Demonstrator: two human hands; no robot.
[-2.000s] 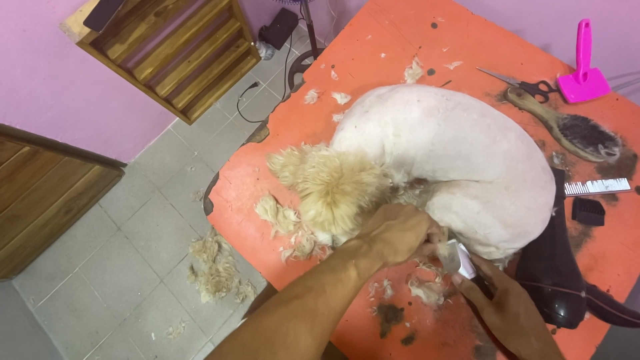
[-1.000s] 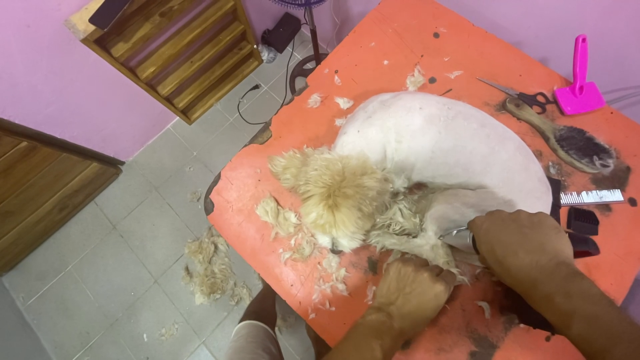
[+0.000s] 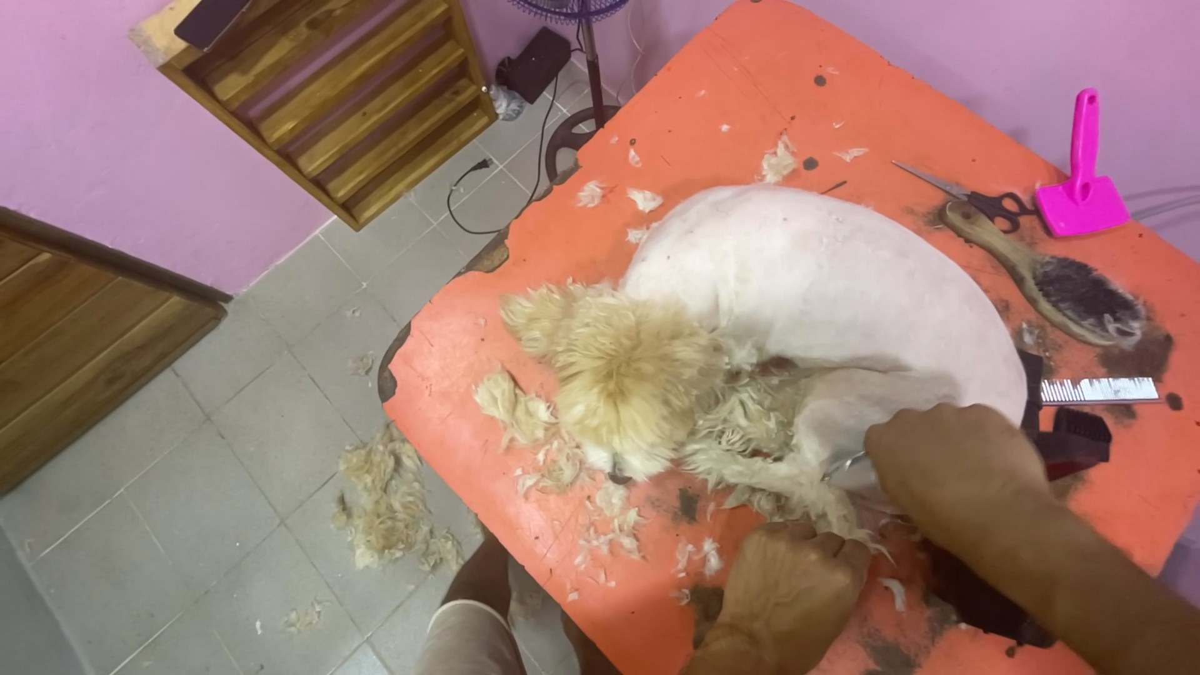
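A dog [image 3: 825,272] lies curled on the orange tabletop [image 3: 750,84], its back shorn close and pale, its head [image 3: 633,375] covered in fluffy tan fur. My left hand [image 3: 797,577] grips the end of a furry leg [image 3: 797,483] near the table's front. My right hand [image 3: 952,459] is closed around a metal tool [image 3: 848,463], whose tip lies against the fur of that leg; most of the tool is hidden in the fist, so its kind cannot be told. Cut fur tufts [image 3: 514,408] are scattered beside the head.
At the right lie scissors [image 3: 994,208], a pink slicker brush [image 3: 1083,202], a wooden-handled bristle brush [image 3: 1078,281], a metal comb [image 3: 1102,389] and a black clipper-like tool [image 3: 1078,439]. Shed fur [image 3: 389,502] is on the tiled floor. A fan [image 3: 591,56] stands behind, beside a slatted wooden piece [image 3: 356,94].
Two seconds ago my right hand was lower, beside a white object near my left hand; it is now above the leg with a metal tool. My left hand has moved down, toward the table's front.
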